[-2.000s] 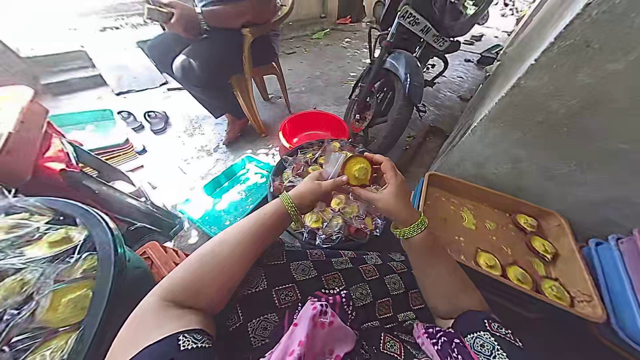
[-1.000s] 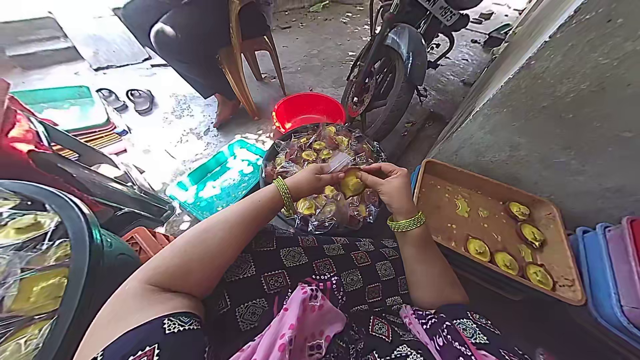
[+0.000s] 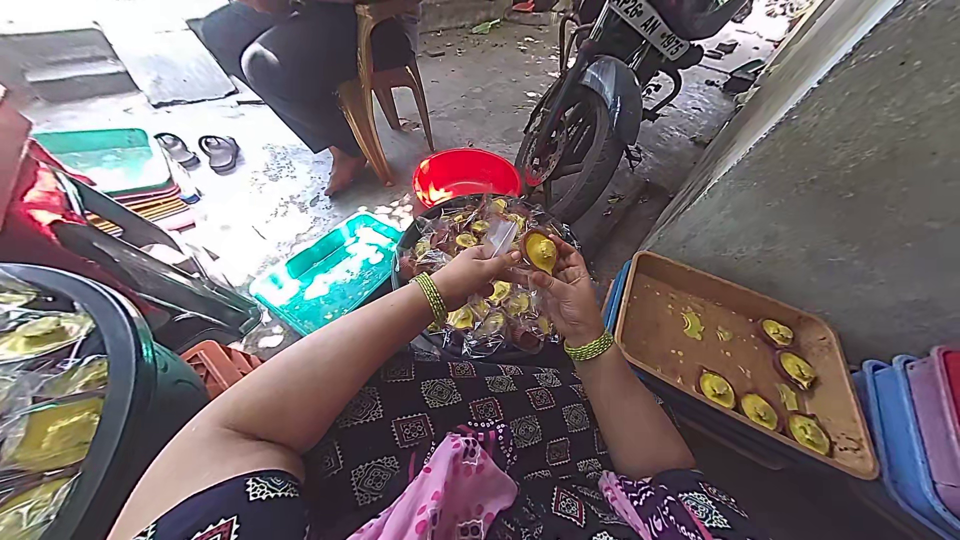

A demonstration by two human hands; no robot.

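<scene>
My right hand [image 3: 571, 289] holds a small brown cup-shaped piece with a yellow top [image 3: 541, 252], tilted so its yellow face shows. Beside it, my left hand [image 3: 478, 276] grips a clear plastic bag [image 3: 504, 234] between thumb and fingers. Both hands are over a dark round tub [image 3: 405, 251] heaped with similar pieces in clear wrapping [image 3: 461, 315]. Unwrapped yellow-topped pieces [image 3: 759, 411] lie in a brown tray [image 3: 750, 300] at the right.
Behind the tub are a red basin [image 3: 466, 176] and a motorcycle [image 3: 592, 112]; a person sits on a plastic chair [image 3: 361, 90]. A turquoise tray [image 3: 330, 270] lies left, near a large tub of wrapped pieces [image 3: 139, 360]. Blue trays [image 3: 896, 435] stand beside a wall [image 3: 825, 187].
The yellow-topped piece, partly covered by my fingers one second ago, now shows its face fully in my right hand. My hands remain close together over the tub.
</scene>
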